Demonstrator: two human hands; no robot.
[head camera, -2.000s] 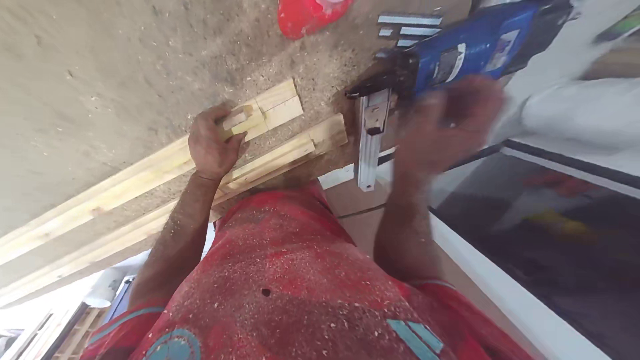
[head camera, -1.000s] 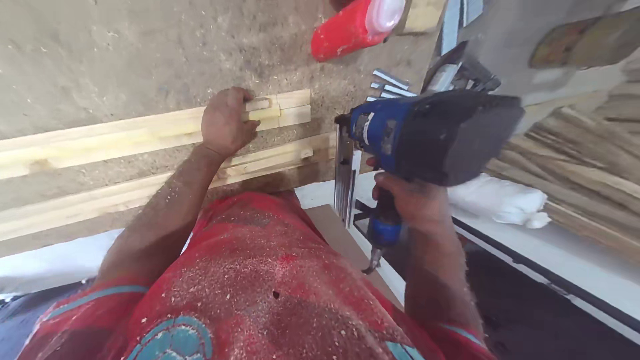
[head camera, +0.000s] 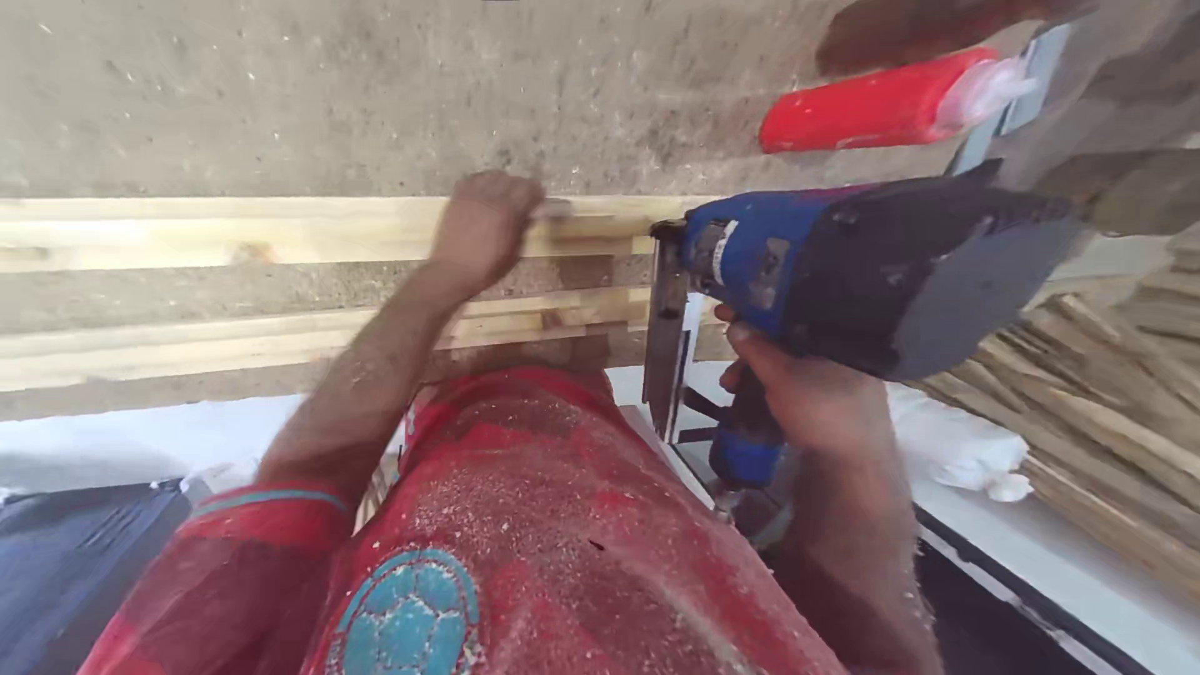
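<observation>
My right hand (head camera: 797, 375) is closed round the grip of a blue and black pneumatic nailer (head camera: 787, 253). The nailer's nose is at the right end of the upper pale wood strips (head camera: 328, 230); whether it touches them, I cannot tell. My left hand (head camera: 487, 225) lies on those strips, its fingers curled by a small wood piece (head camera: 555, 208); blur hides whether it grips this piece. A second set of pale wood strips (head camera: 234, 337) runs parallel, nearer my body.
A red squeeze bottle (head camera: 872, 103) with a whitish top lies on the dusty work surface (head camera: 375, 94), beyond the nailer. Metallic strips (head camera: 1031, 84) are beside it. At the right are a white bag (head camera: 956, 445) and a pile of rough wood pieces (head camera: 1106, 403).
Two seconds ago my right hand was off the nailer's grip; one second ago it held it. The nailer's nose has since come over to the upper strips' end. My left hand stays at the strips.
</observation>
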